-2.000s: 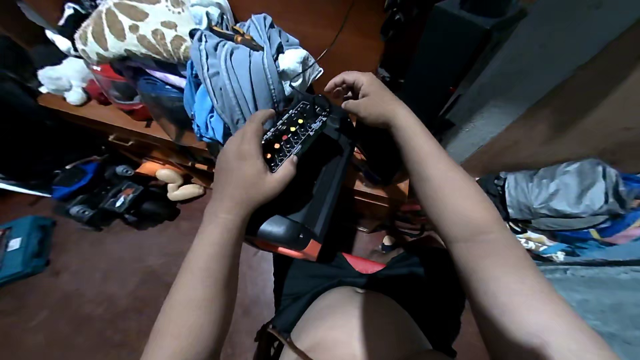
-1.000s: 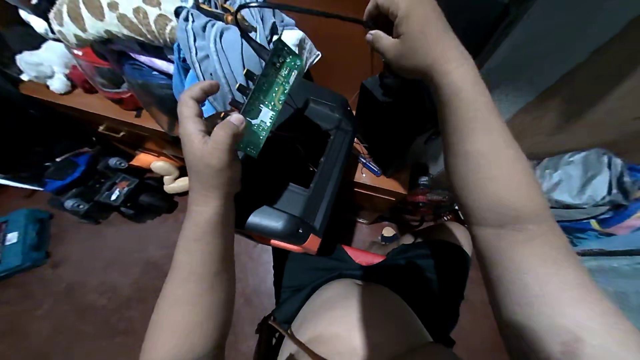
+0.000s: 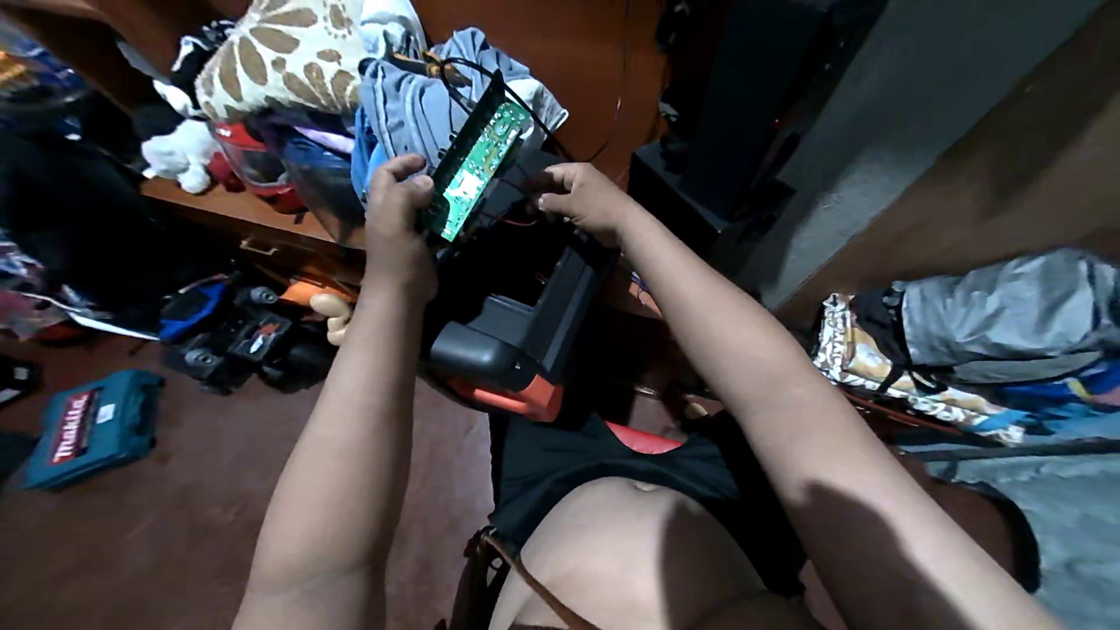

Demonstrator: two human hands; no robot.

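My left hand (image 3: 402, 223) holds a black control panel by its lower left edge, tilted up so that the green circuit board (image 3: 483, 166) on its back faces me. The panel is above the open top of a black and orange housing (image 3: 490, 354), perhaps a portable speaker. Thin wires run between the board and the dark opening. My right hand (image 3: 582, 201) is at the far right edge of the opening, thumb and fingers bent close together near the wires; whether it pinches one is too dark to tell. A black cable (image 3: 468, 66) loops behind the panel.
Behind the housing, a wooden shelf (image 3: 219, 210) bears clothes, a patterned cushion (image 3: 293, 57) and a white plush toy (image 3: 182, 156). On the floor at left are a toy vehicle (image 3: 254, 337) and a teal Makita case (image 3: 92, 429). A black cabinet (image 3: 678, 188) stands at right; folded fabrics (image 3: 1006, 315) lie further right.
The panel was first face up with its knobs showing, then turned to show the board. My right hand had raised a black cable a second ago; it is now lower, by the opening.
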